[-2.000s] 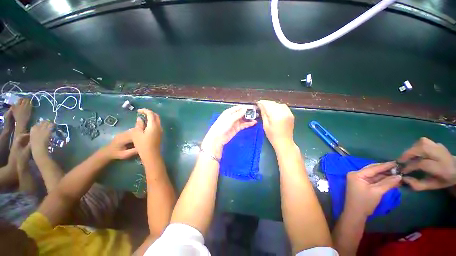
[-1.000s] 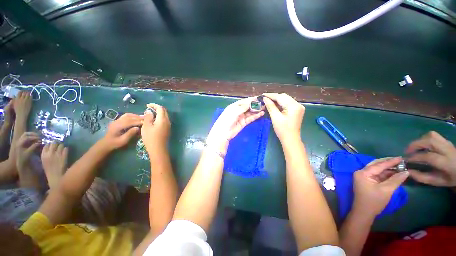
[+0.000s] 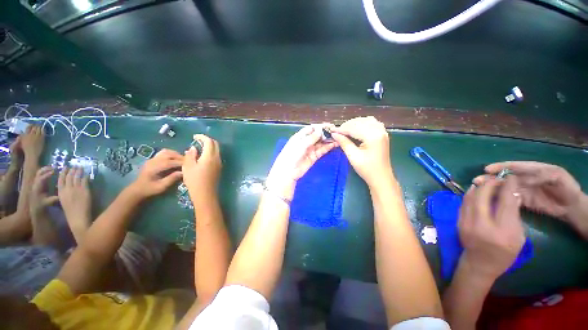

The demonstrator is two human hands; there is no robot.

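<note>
A small electronic module (image 3: 327, 134), dark and silver, sits between the fingertips of both hands above the blue cloth. My left hand (image 3: 300, 155) is shut on it from the left, palm partly up. My right hand (image 3: 365, 145) touches its right side with thumb and forefinger; whether it pinches a separate small part is hidden by the fingers. The blue cloth (image 3: 319, 193) lies flat on the green bench under my hands.
Blue-handled cutters (image 3: 432, 166) and a bunched blue cloth (image 3: 445, 222) lie right, by a red-shirted worker's hands (image 3: 493, 222). A yellow-shirted worker's hands (image 3: 201, 167) work left, near loose boards (image 3: 120, 158). Modules (image 3: 377, 90) (image 3: 514, 95) ride the belt. A white hose (image 3: 412, 37) hangs above.
The module in my hands has tilted, and its pale square face no longer shows. My right fingers have closed in on it. The belt modules have shifted slightly left. The right-hand worker's hands have moved together.
</note>
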